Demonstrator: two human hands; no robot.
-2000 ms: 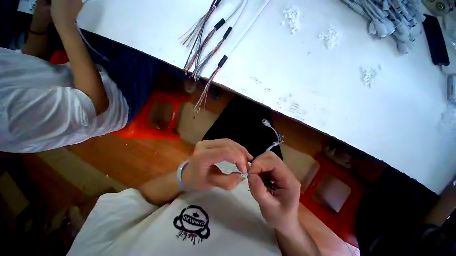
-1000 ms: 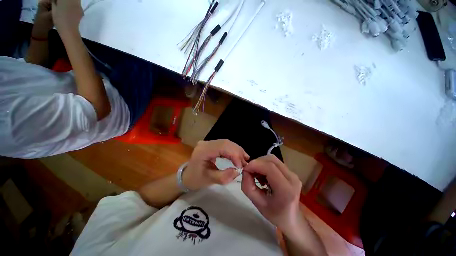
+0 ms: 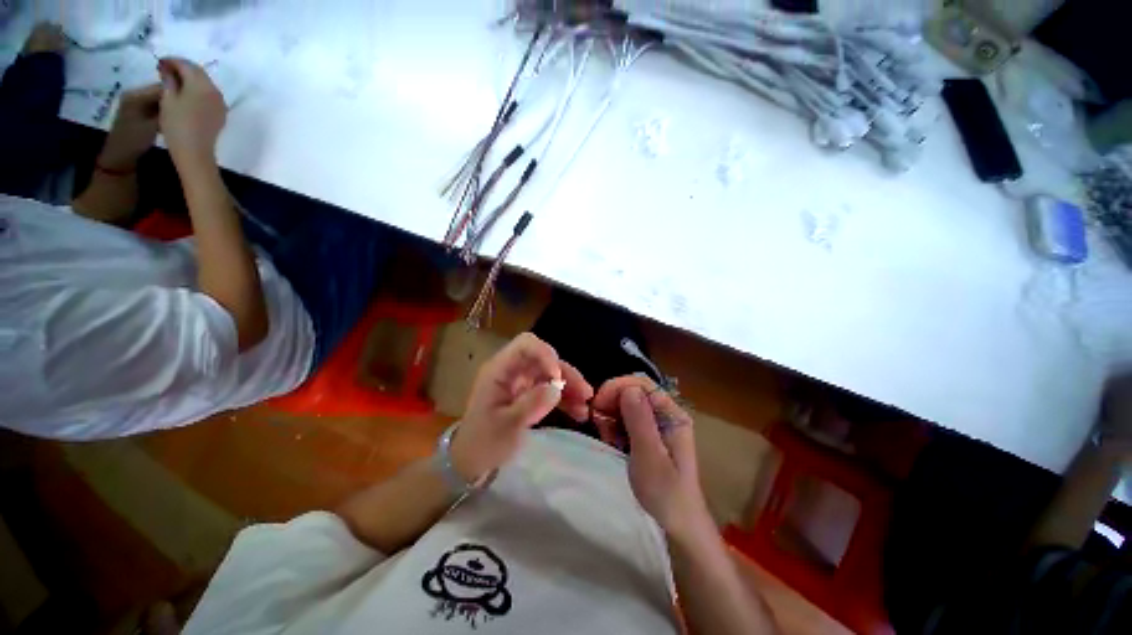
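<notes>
My left hand (image 3: 515, 395) pinches a tiny white connector housing (image 3: 556, 385) between thumb and fingertips, above my lap. My right hand (image 3: 639, 428) is just right of it and holds thin core wires (image 3: 667, 422) that fan out past the fingers. The fingertips of the two hands are close together. A grey-white cable with a pale plug end (image 3: 633, 349) hangs beyond my right hand over the dark cloth. Whether a wire sits in the housing is too small to tell.
Separate harnesses (image 3: 502, 269) hang coloured ends over the white bench edge (image 3: 745, 354). Small pale piles (image 3: 730, 161), a cable bundle (image 3: 795, 81), a dark phone (image 3: 981, 129) and a blue-white box (image 3: 1056, 230) lie on the bench. People sit left (image 3: 124, 316) and right; red stools (image 3: 813, 509) stand below.
The view has tilted up, showing more of the bundle and the box. My left hand has turned, showing the housing at its fingertips. My right fingers have shifted, showing the wires.
</notes>
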